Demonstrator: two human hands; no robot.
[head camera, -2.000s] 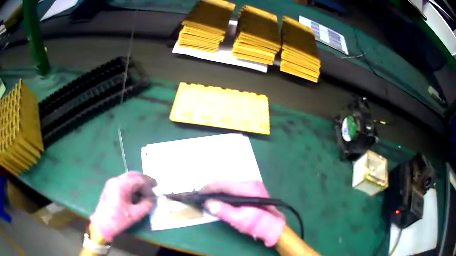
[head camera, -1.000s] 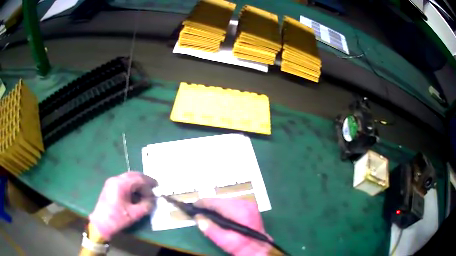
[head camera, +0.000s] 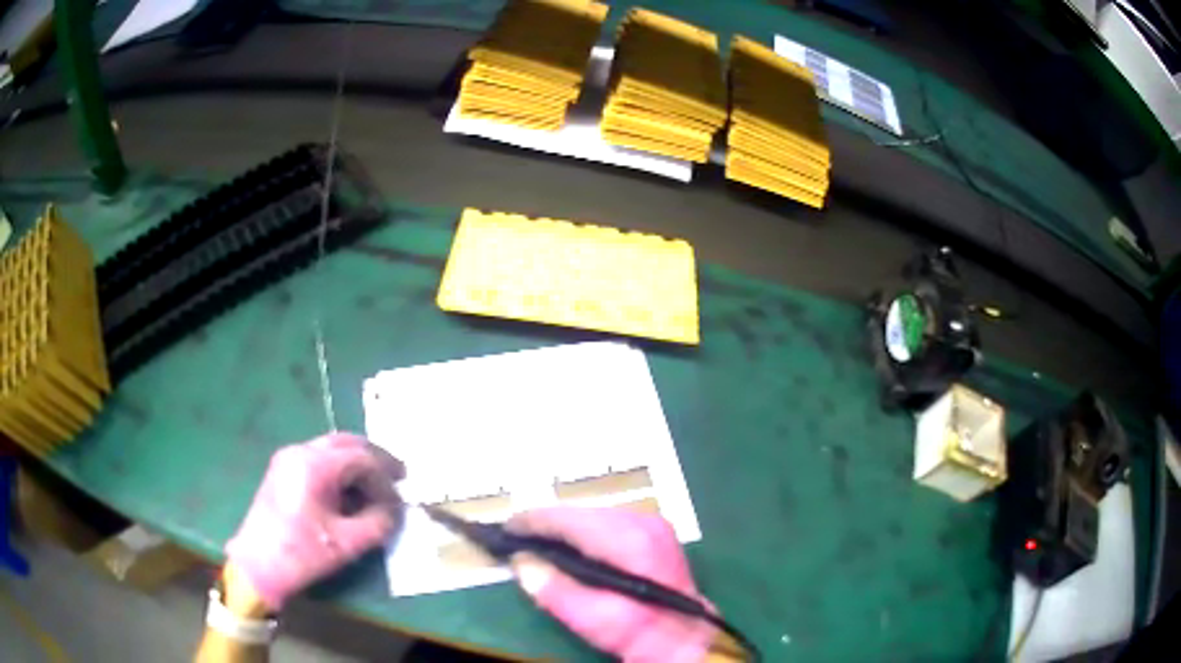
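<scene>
A flat white cover plate with grey-brown windows low down lies on the green mat. My right hand, in a pink glove, holds a black soldering iron, its tip pointing left at the plate's lower left part. My left hand, also in a pink glove, is closed at the plate's lower left edge around a small dark round piece. A thin silvery solder wire runs up from near my left hand. What lies under the plate is hidden.
A single yellow panel lies behind the plate. Three yellow panel stacks stand at the back. Upright yellow panels and a black slotted rack are left. A small fan, cream box and soldering station are right.
Since two seconds ago my right hand has shifted down and the iron has tilted, uncovering the plate's right window. My left hand stays nearly in place.
</scene>
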